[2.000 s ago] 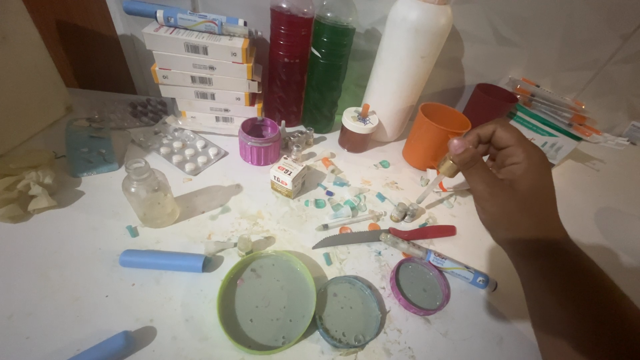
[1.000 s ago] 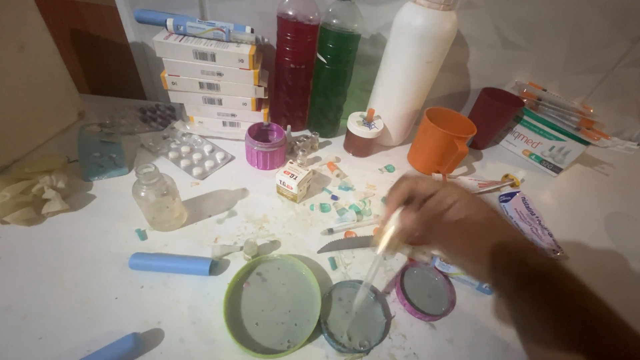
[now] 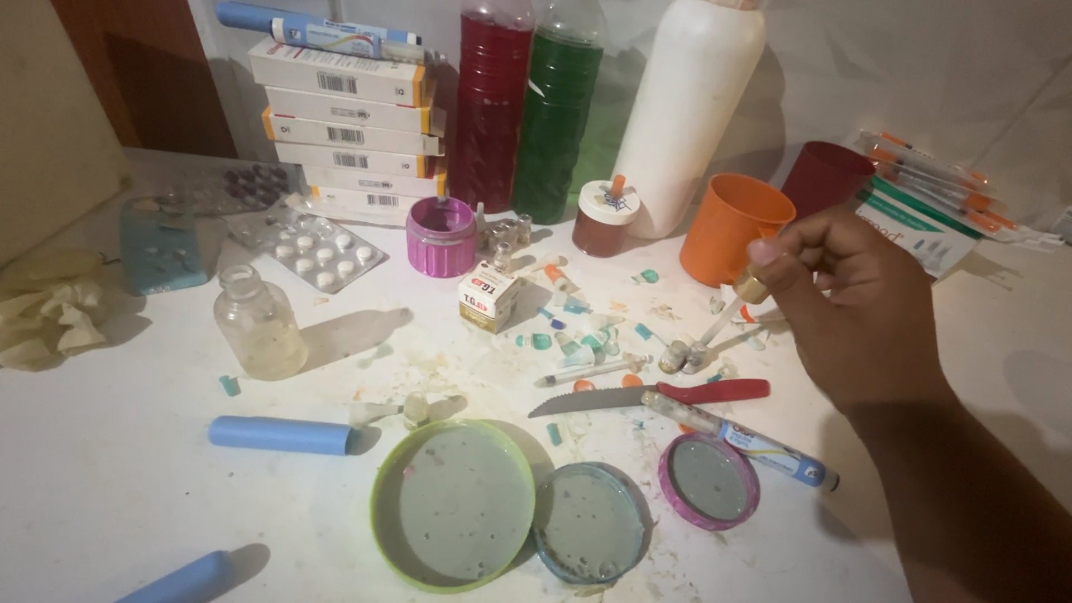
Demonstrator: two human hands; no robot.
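My right hand (image 3: 854, 301) pinches the gold-coloured cap of a glass dropper (image 3: 727, 322), its tube slanting down to the left. The dropper's lower end is at small glass vials (image 3: 685, 357) lying on the white table; whether it touches them I cannot tell. My left hand does not show. Below are a serrated knife with a red handle (image 3: 712, 391), an injection pen (image 3: 770, 456) and a thin syringe (image 3: 590, 371). Three round lids hold grey liquid: a green-rimmed one (image 3: 452, 507), a blue-grey one (image 3: 590, 523) and a pink-rimmed one (image 3: 708, 481).
An orange mug (image 3: 737, 230) stands just behind my hand. Farther back are tall bottles of red (image 3: 494, 117) and green liquid (image 3: 557, 126), a white bottle (image 3: 691, 109) and stacked boxes (image 3: 343, 126). An open glass bottle (image 3: 261, 331) and pill blister packs (image 3: 322, 255) are at left.
A second ago my right hand held the dropper over the blue-grey lid; it has moved back and to the right, to the vials, much as two seconds ago.
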